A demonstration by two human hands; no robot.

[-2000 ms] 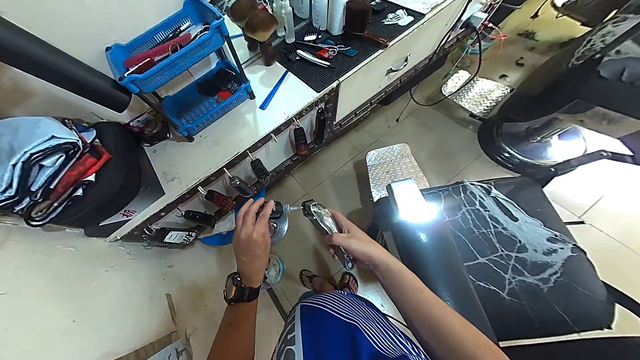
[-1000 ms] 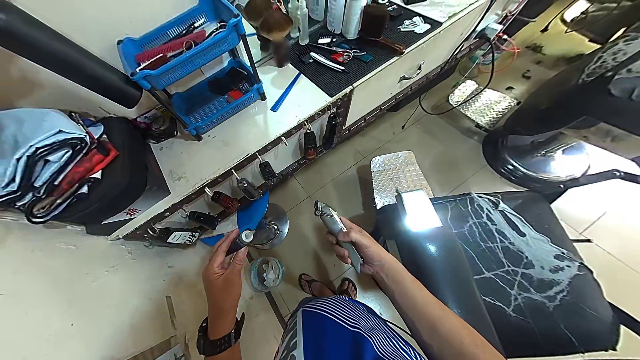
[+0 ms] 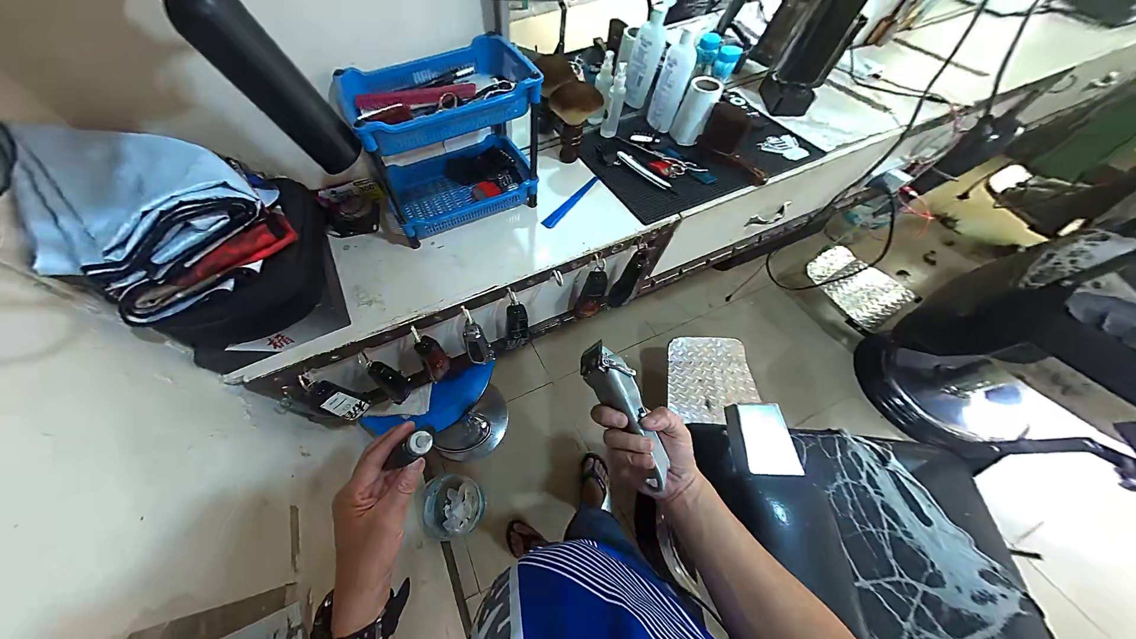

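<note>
My right hand (image 3: 652, 444) is wrapped around the body of silver hair clippers (image 3: 619, 390), whose blade end points up and to the left. In my left hand (image 3: 377, 506), a small dark cylinder with a pale round end (image 3: 410, 446) is pinched between thumb and fingers. What it is exactly cannot be told. The two held objects are well apart. Several clippers (image 3: 431, 357) hang by hooks along the counter's front edge, beyond my hands.
A white counter (image 3: 417, 275) carries a blue tiered rack (image 3: 444, 133), bottles (image 3: 672, 80) and a black mat (image 3: 652, 202). Below my left hand are a blue-seated stool (image 3: 457, 395) and a clear bowl (image 3: 454, 508). A black barber chair (image 3: 887, 532) stands at right.
Two seconds ago my hands were close together, the cylinder near the clippers' blade end. They have since moved apart, both still holding their objects.
</note>
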